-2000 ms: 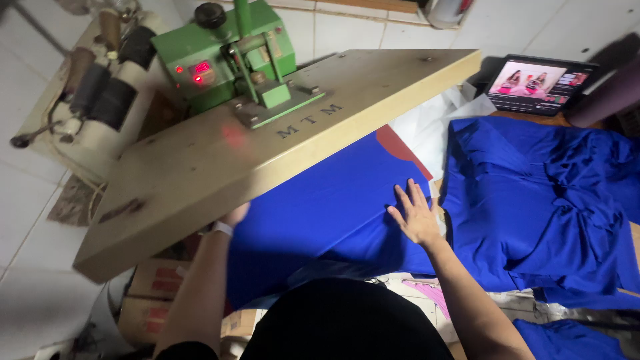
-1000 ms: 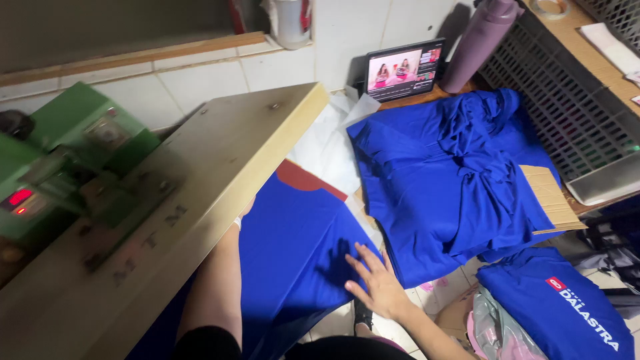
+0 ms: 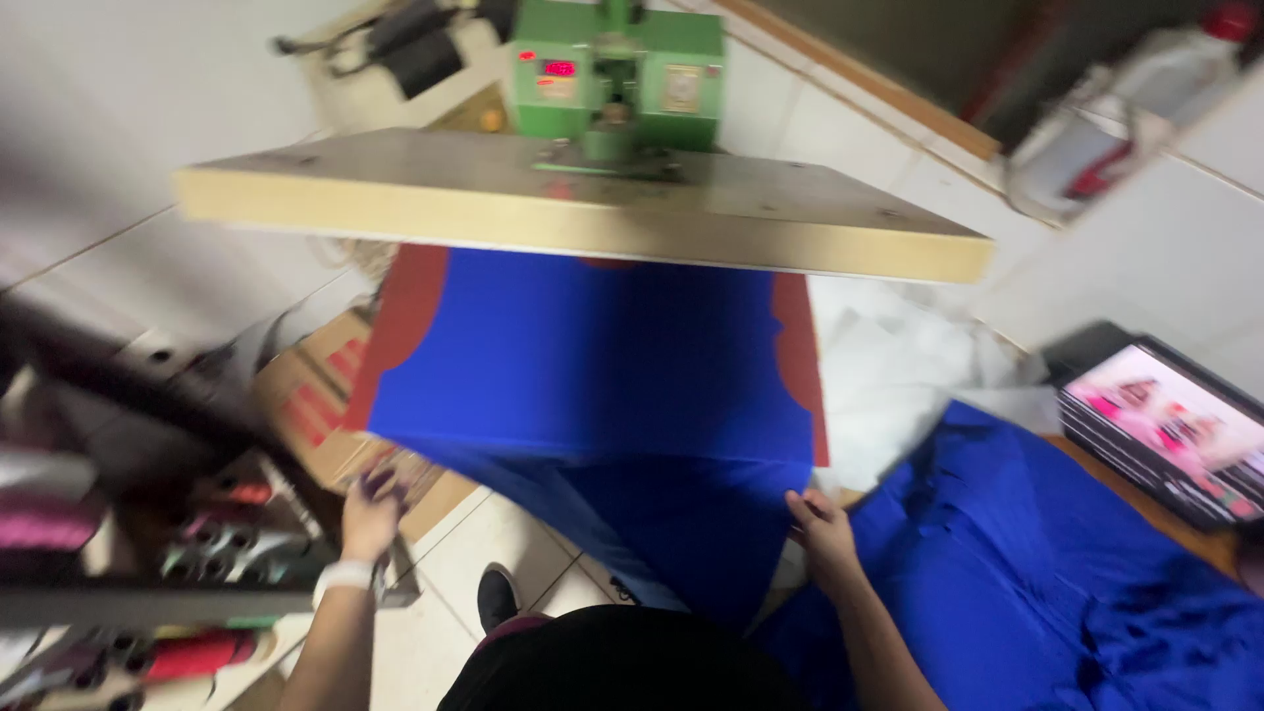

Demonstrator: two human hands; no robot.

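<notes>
Blue fabric [image 3: 592,365], looking like a garment, lies on the red lower pad [image 3: 403,306] of a green heat press [image 3: 617,79], its near part hanging over the front edge. Above it the press's thick upper platen [image 3: 583,212] is raised. My right hand [image 3: 820,528] is at the fabric's near right corner, thumb and fingers close together; whether they pinch the cloth is unclear. My left hand [image 3: 373,513], blurred, is off the fabric to the lower left, fingers apart, with nothing seen in it.
More blue fabric [image 3: 997,563] is piled at right, beside a tablet [image 3: 1165,425] and crumpled white sheets [image 3: 889,365]. A cardboard box [image 3: 321,395] and a rack with thread spools [image 3: 202,652] are at left. A plastic bottle [image 3: 1116,128] stands at the back right.
My left hand has come out from under the platen to the lower left. My right hand has gone from lying on the fabric to its near right corner. The view has swung left.
</notes>
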